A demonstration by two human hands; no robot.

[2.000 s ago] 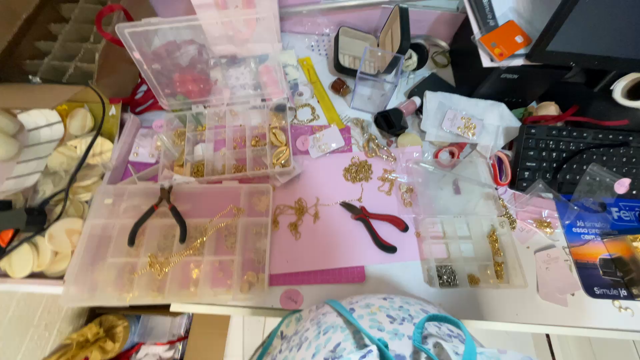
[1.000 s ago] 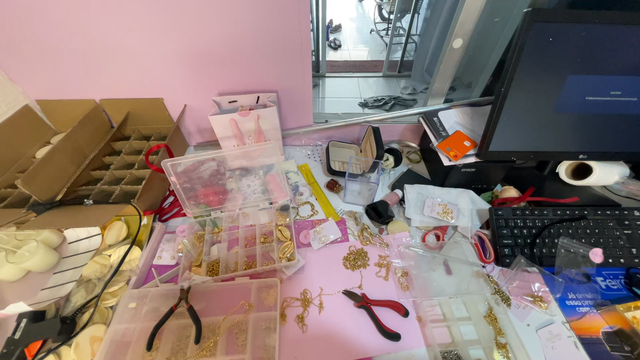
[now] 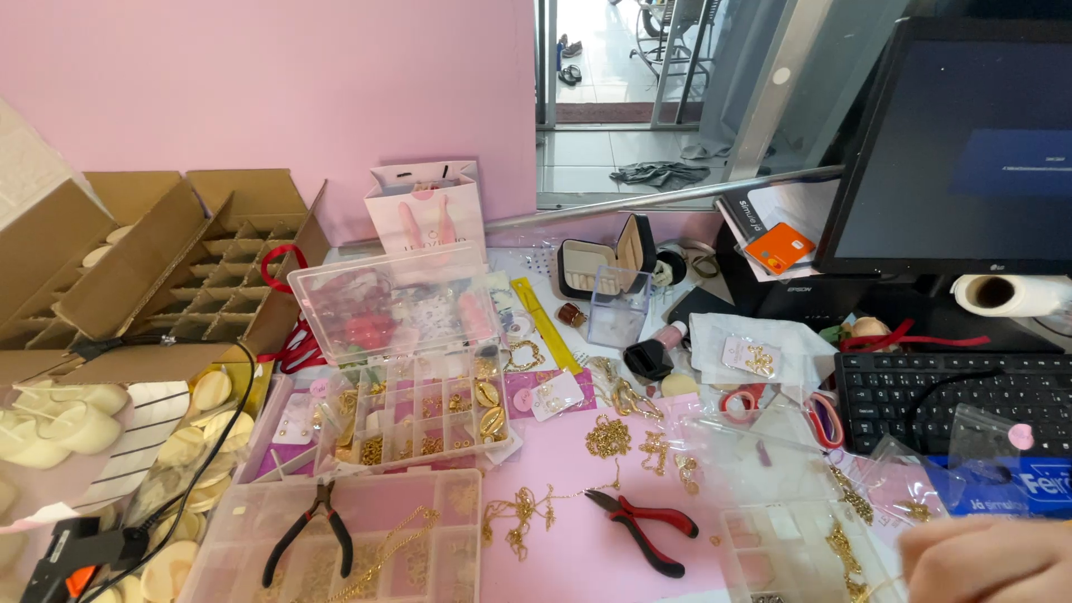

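My right hand [image 3: 988, 557], partly cut off and blurred, is at the lower right edge, beside a clear compartment box [image 3: 796, 536] with gold chains; whether it holds anything is unclear. My left hand is outside the view. Red-handled pliers [image 3: 641, 528] lie on the pink mat [image 3: 586, 569], right of a tangled gold chain [image 3: 519, 515]. Black-handled pliers [image 3: 314, 532] rest on a closed clear plastic organizer [image 3: 456, 481], near another gold chain [image 3: 394, 544]. Behind it stands a lidded organizer [image 3: 419, 419], its lid raised, with gold findings and shell charms.
Cardboard boxes with dividers [image 3: 234, 276], pale wooden discs [image 3: 180, 481] and a glue gun [image 3: 79, 553] with a black cord are left. A jewelry case [image 3: 607, 260], paper bag [image 3: 427, 209] and clear cup [image 3: 618, 310] stand behind. Keyboard [image 3: 955, 394] and monitor [image 3: 963, 151] are right.
My right hand has come into view at the lower right. The view has tilted upward since the earliest frame, showing the wall and window.
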